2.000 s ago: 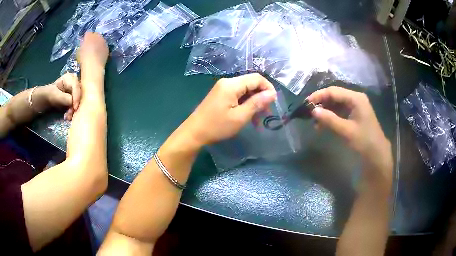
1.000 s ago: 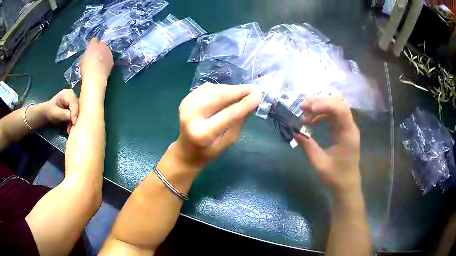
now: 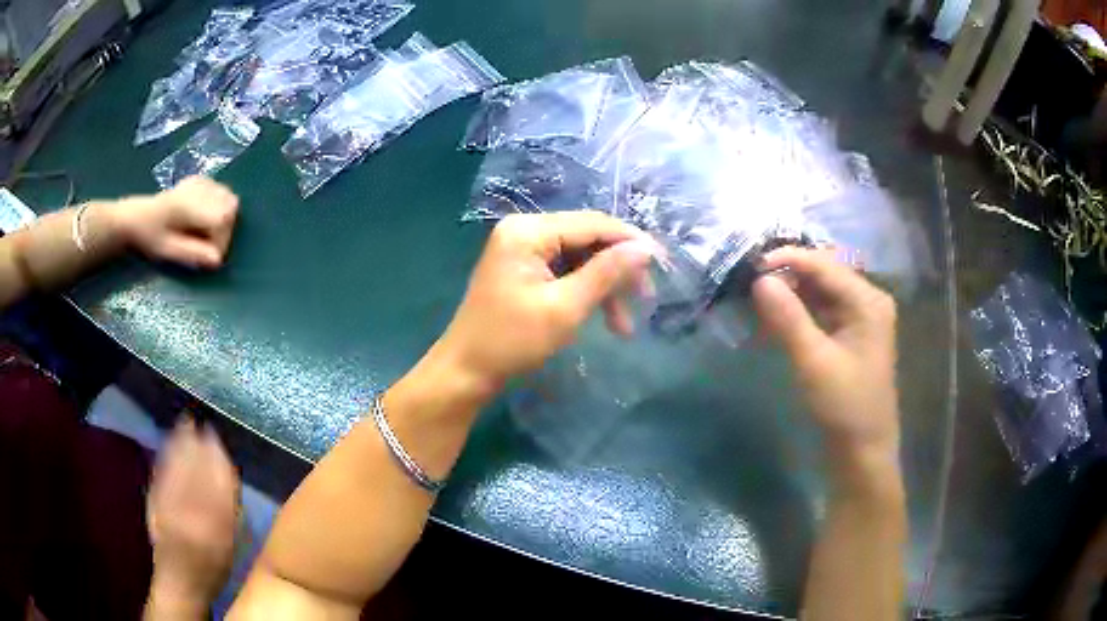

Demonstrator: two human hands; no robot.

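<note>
My left hand pinches a clear zip-lock bag near its top; the bag hangs blurred below the fingers, over the table. My right hand pinches a dark cord bundle between thumb and forefinger, just right of the bag's upper part. Whether the bundle's end is inside the bag cannot be told. A glaring heap of clear bags lies just beyond both hands, dark contents showing through.
The dark green table has a curved near edge and a seam at right. A neighbour's hand rests at left near a bag pile. A crumpled bag clump lies at right, below pale posts and yellow-green scraps.
My right hand has gone from holding the dark bundle clear of my left hand to holding it beside a bag now hanging from my left. The neighbour's reaching arm has drawn back toward the body.
</note>
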